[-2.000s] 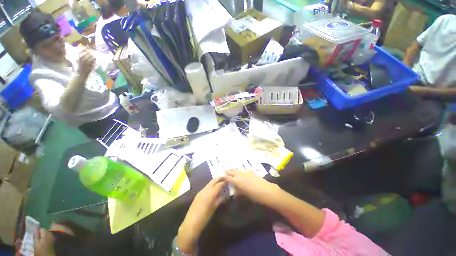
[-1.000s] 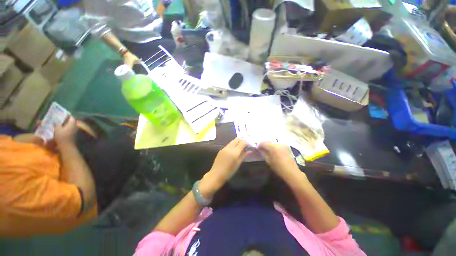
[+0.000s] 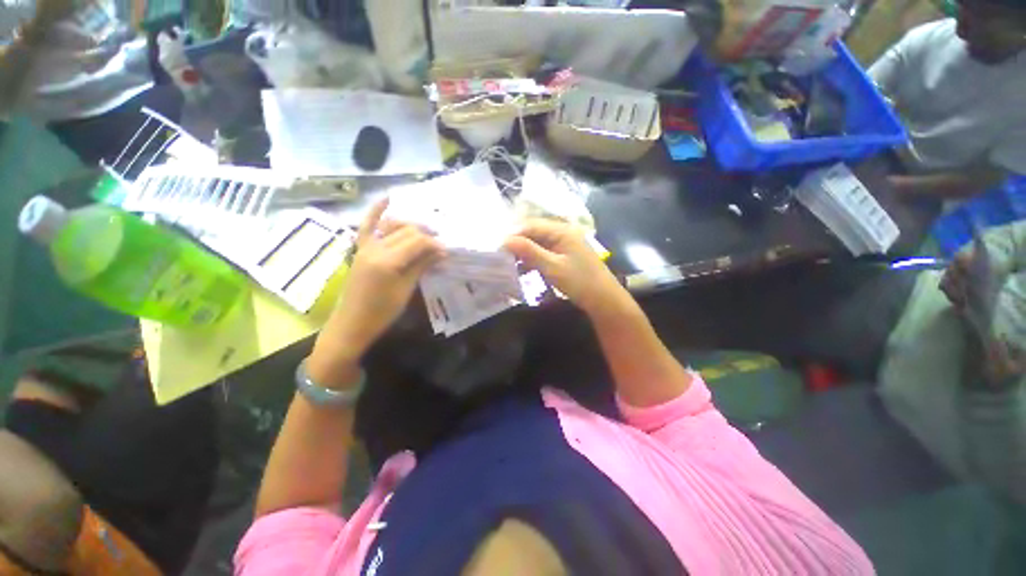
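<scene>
My left hand (image 3: 388, 264) is at the left edge of a white printed sheet (image 3: 467, 214), with its fingers curled on it. My right hand (image 3: 557, 257) is at the sheet's right side, its fingertips on the paper. The sheet is raised near the bench edge. White printed strips (image 3: 470, 293) with short dark bars hang below it, between my hands. A crumpled clear plastic bag (image 3: 551, 194) lies behind my right hand. Glare washes out the paper, so I cannot tell how many pieces I hold.
A green bottle (image 3: 152, 264) lies at left by a yellow sheet (image 3: 191, 349) and slotted white sheets (image 3: 208, 191). Behind are a white board with a dark oval (image 3: 315, 129) and a cream basket (image 3: 605, 118). A blue crate (image 3: 776, 141) and strip stack (image 3: 849, 212) are right. Other people sit at both sides.
The view has shifted. My hands have moved apart, the left one higher on the paper. The sheet is lifted and tilted, and printed strips now show beneath it.
</scene>
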